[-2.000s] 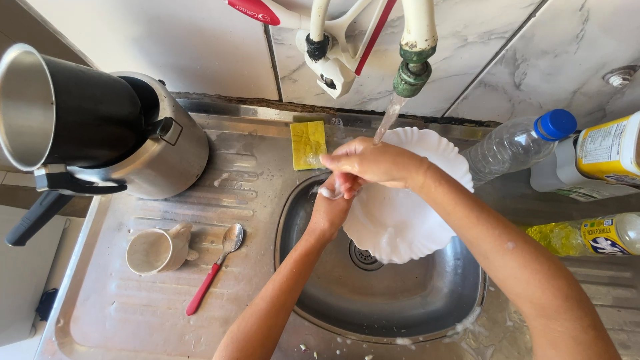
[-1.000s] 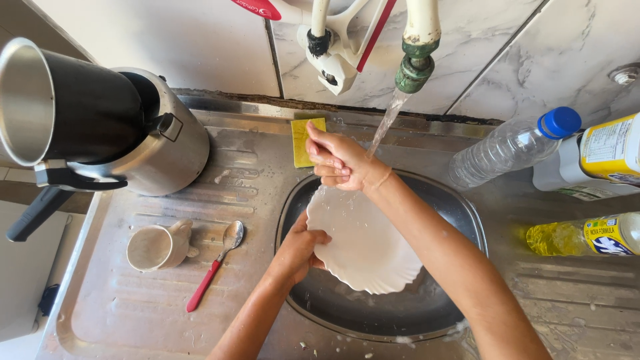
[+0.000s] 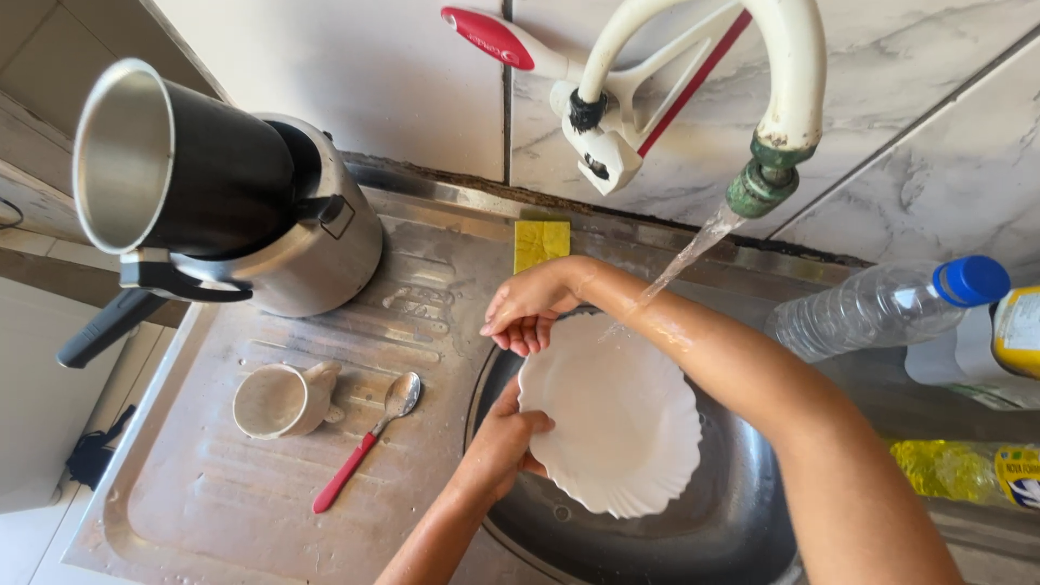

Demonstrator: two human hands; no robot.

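Note:
My left hand (image 3: 504, 439) grips the left edge of a white scalloped plate (image 3: 613, 414), which is tilted over the steel sink basin (image 3: 731, 520). Above the plate's upper left edge is my right hand (image 3: 528, 309), empty, its wrist bent and fingers loosely curled. Water from the faucet (image 3: 761, 188) runs onto my right forearm. Just behind that hand lies a yellow sponge (image 3: 542, 242). To the left, on the ribbed drainboard (image 3: 219, 504), are a light-coloured cup (image 3: 272, 400) and a spoon with a red handle (image 3: 345, 473).
A black pot (image 3: 219, 171) rests in a metal pressure cooker (image 3: 349, 252) at the back left. On the right are a clear plastic bottle with a blue cap (image 3: 869, 309), a yellow-labelled container (image 3: 1020, 329) and a bottle of yellow liquid (image 3: 942, 470). A red-and-white brush (image 3: 496, 41) hangs behind.
Two seconds ago both hands were together under the faucet, with the plate in the basin. My left hand has since taken hold of the plate. The water now lands on my right forearm.

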